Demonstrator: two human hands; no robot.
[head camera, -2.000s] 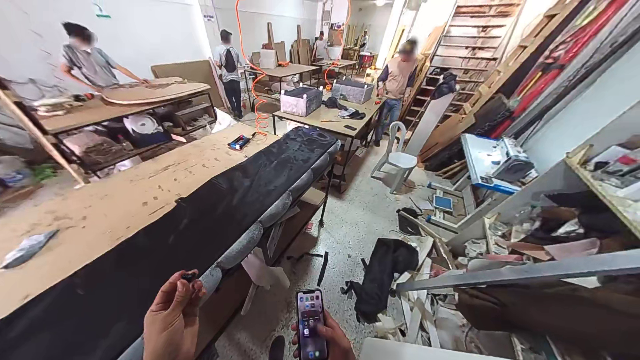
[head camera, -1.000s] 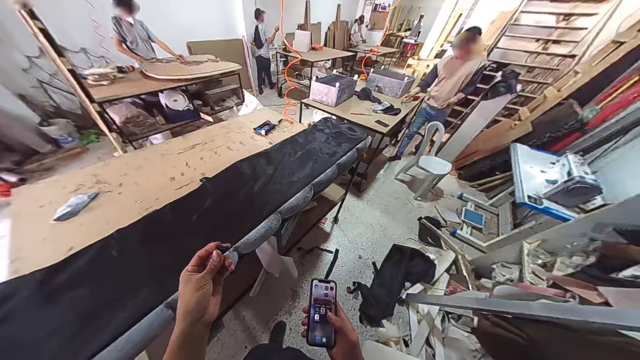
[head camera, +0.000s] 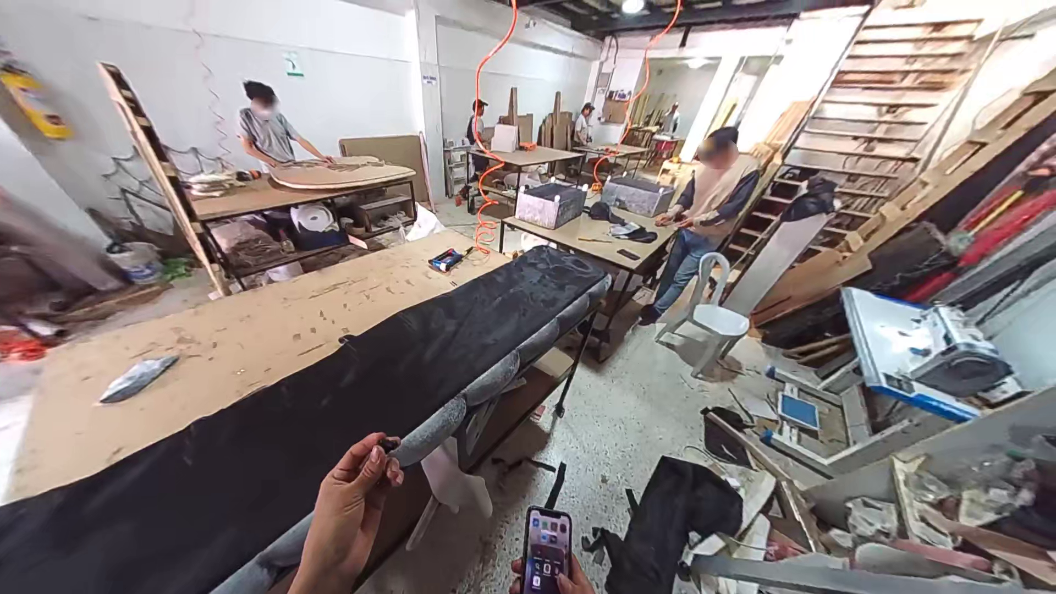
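My left hand (head camera: 355, 503) pinches a small dark object (head camera: 388, 445) between thumb and fingers, in front of the grey padded edge of a long upholstered piece. My right hand (head camera: 569, 577) grips a smartphone (head camera: 548, 549) whose lit screen shows icons; it is low in the view, right of my left hand. The upholstered piece (head camera: 429, 330) lies along the near side of a wooden worktable (head camera: 272, 330), its black fabric face up and its rounded grey sections (head camera: 492, 378) hanging at the table's edge. What the small object is cannot be made out.
Beyond the black fabric lie a blue-and-red tool (head camera: 446, 260) and a grey wrapped item (head camera: 138, 379). A person (head camera: 714, 206) stands at another table beside a white plastic chair (head camera: 711, 318). Black fabric (head camera: 676, 520) and scraps lie on the floor at right, below a table saw (head camera: 916, 355).
The view has shifted markedly. My left hand keeps its pinch on the small dark object and my right hand still holds the phone.
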